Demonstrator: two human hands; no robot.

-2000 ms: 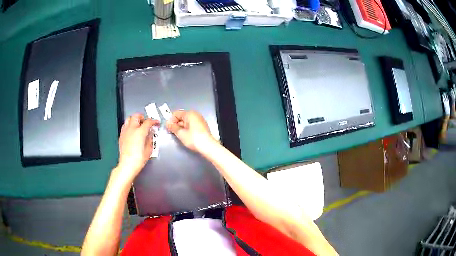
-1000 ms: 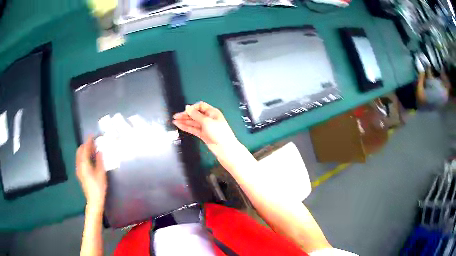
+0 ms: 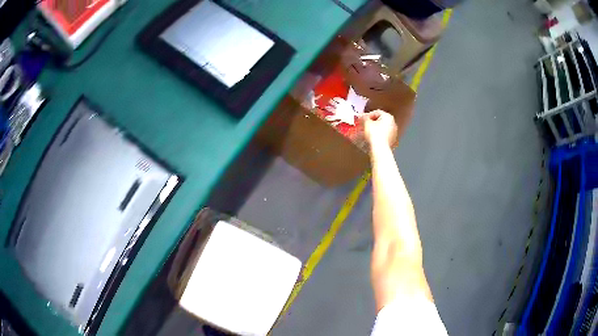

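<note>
My right hand [image 3: 380, 128] is stretched out over the near rim of an open brown cardboard box [image 3: 321, 154] on the floor. Its fingers are closed together. A small white piece [image 3: 356, 100] shows just beyond the fingertips; I cannot tell whether the hand holds it or it lies in the box. Red and clear plastic waste [image 3: 333, 88] lies inside the box. My left hand is out of the picture.
A silver laptop [image 3: 85, 210] lies underside up on the green bench [image 3: 190, 141]. A pale small device [image 3: 216, 41] lies on a black pad. A white stool [image 3: 239, 279] stands at the bench edge. Blue racks [image 3: 570, 230] stand at right.
The view has swung right, away from the film-covered laptop with white labels. My right hand has moved from beside that laptop to the cardboard box. My left hand has left the picture.
</note>
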